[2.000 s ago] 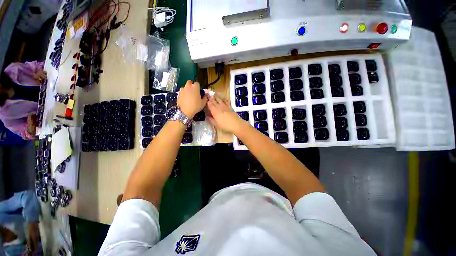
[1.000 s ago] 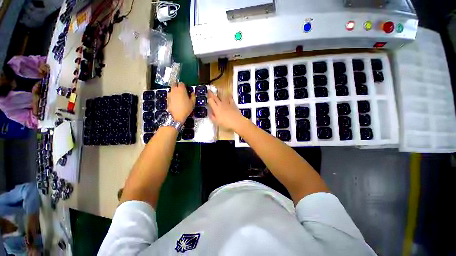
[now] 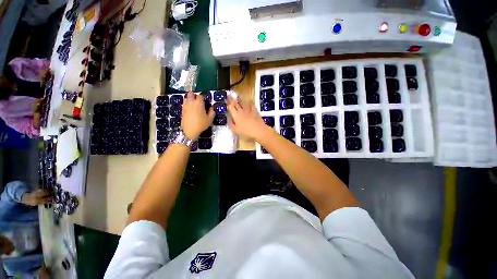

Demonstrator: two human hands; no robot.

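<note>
A white foam sheet (image 3: pixel 223 140) lies in front of me, mostly covered by rows of glossy black housings (image 3: pixel 162 124). Its lower right corner is bare white. My left hand (image 3: pixel 196 116) rests over the middle of the rows, fingers pointing away from me, and hides several housings. My right hand (image 3: pixel 244 118) lies at the sheet's right edge, its fingertips by the right column. I cannot tell whether either hand grips a housing. A white blister tray (image 3: pixel 342 110) right of the sheet holds housings in its pockets.
A dense block of stacked housings (image 3: pixel 120 126) stands on the beige board at left. Clear plastic bags (image 3: pixel 177 52) and a white charger (image 3: pixel 183 9) lie behind the sheet. The white machine (image 3: pixel 332 38) stands behind the tray. An empty blister tray (image 3: pixel 463 101) is far right. People's arms show at far left.
My left hand has moved left across the sheet, from its right part to the middle, showing housings in the right column. My right hand has stayed near the right edge.
</note>
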